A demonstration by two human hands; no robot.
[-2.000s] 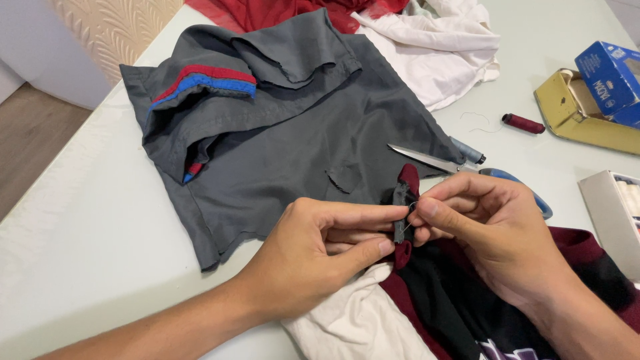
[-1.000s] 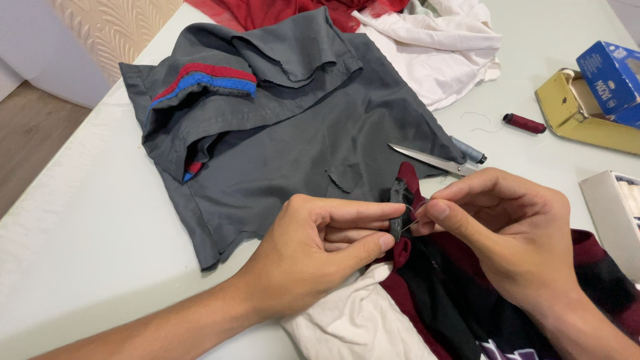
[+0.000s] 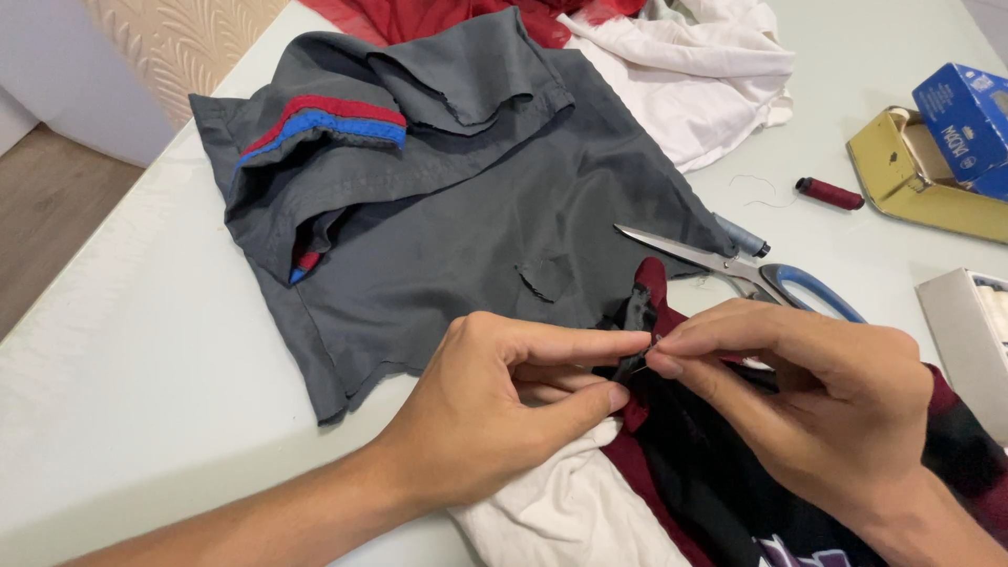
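My left hand [image 3: 504, 402] pinches a folded edge of a black and maroon garment [image 3: 709, 449] between thumb and fingers. Close against it, the thumb and forefinger of my right hand [image 3: 795, 402] are closed on a thin needle [image 3: 642, 368] at that edge; the needle is mostly hidden by the fingertips. Scissors [image 3: 709, 256] with blue handles lie partly open just beyond my right hand, their blade tips over a dark grey cloth [image 3: 472, 236]. That cloth has a red and blue stripe and a small cut flap. White fabric [image 3: 551, 512] lies beneath my left hand.
A maroon thread spool [image 3: 829, 194] and a grey-blue spool [image 3: 740, 235] lie beyond the scissors, near a loose thread. At the right are a yellow box [image 3: 890, 173] holding a blue box [image 3: 965, 126], and a white box [image 3: 945, 331]. Red sheer fabric [image 3: 378, 16] and white cloth [image 3: 685, 87] lie at the back.
My right hand was a little farther from my left fingertips one second ago and is now close against them. My left hand has stayed on the folded edge.
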